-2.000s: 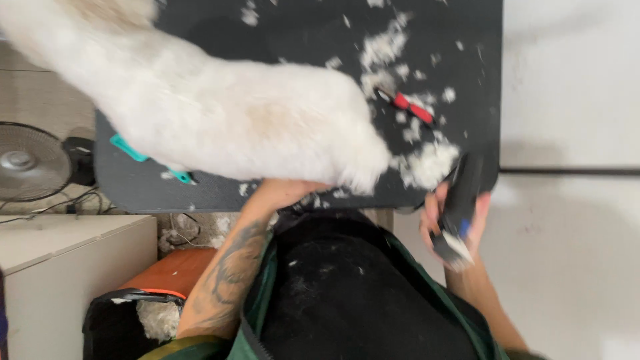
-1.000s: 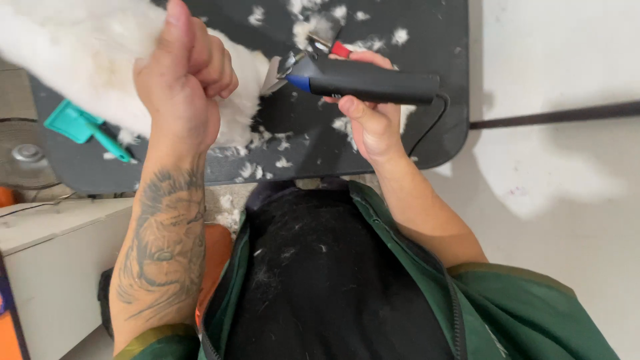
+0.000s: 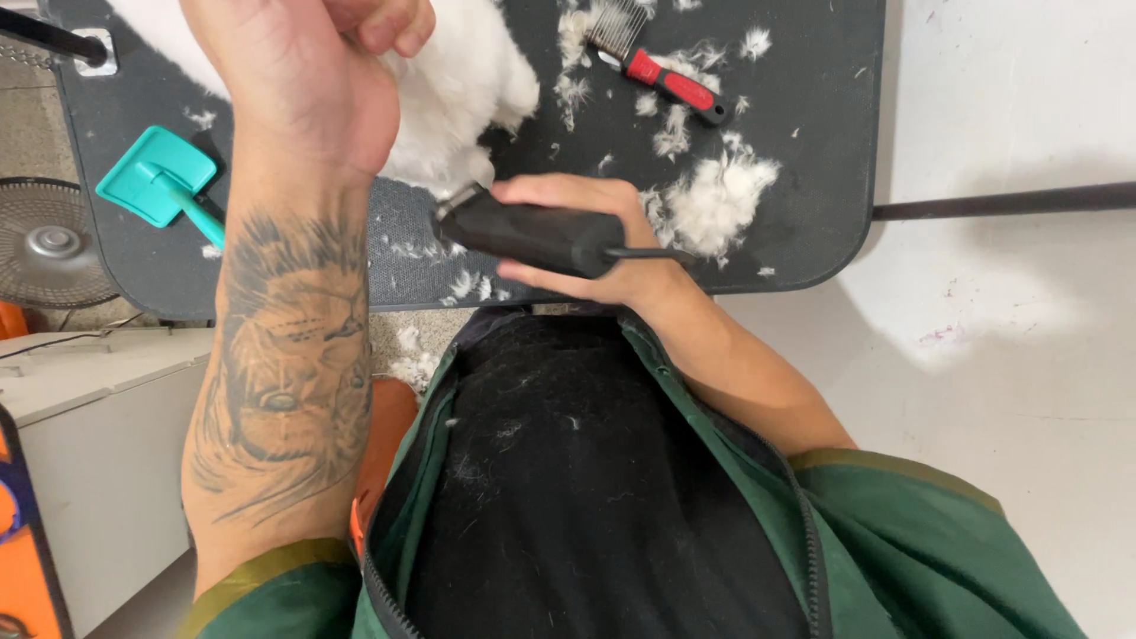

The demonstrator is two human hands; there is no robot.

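Note:
My right hand [image 3: 595, 204] is wrapped around a black electric clipper [image 3: 541, 232], its blade end close to the lower edge of a white-furred animal [image 3: 461, 89]. The clipper's cord runs back over my wrist. At the top left, my left hand [image 3: 328, 80] is over the animal's fur, palm partly turned up and fingers curled; the frame's edge cuts it off, and whether it grips anything is hidden. The animal's head is not visible. A metal-toothed comb with a red and black handle [image 3: 679, 87] lies on the black grooming table [image 3: 799, 204] among white fur tufts [image 3: 719, 204].
A teal slicker brush [image 3: 160, 177] lies at the table's left side, partly behind my left forearm. A black post [image 3: 53, 37] is fixed near the upper left corner. Below left are a fan [image 3: 67, 241] and a white cabinet [image 3: 106, 461]. A dark bar [image 3: 1003, 202] extends at right.
The clipper in my right hand was at the table's right corner, then moved left to the animal and turned. My left hand was under the animal's body and has risen above it.

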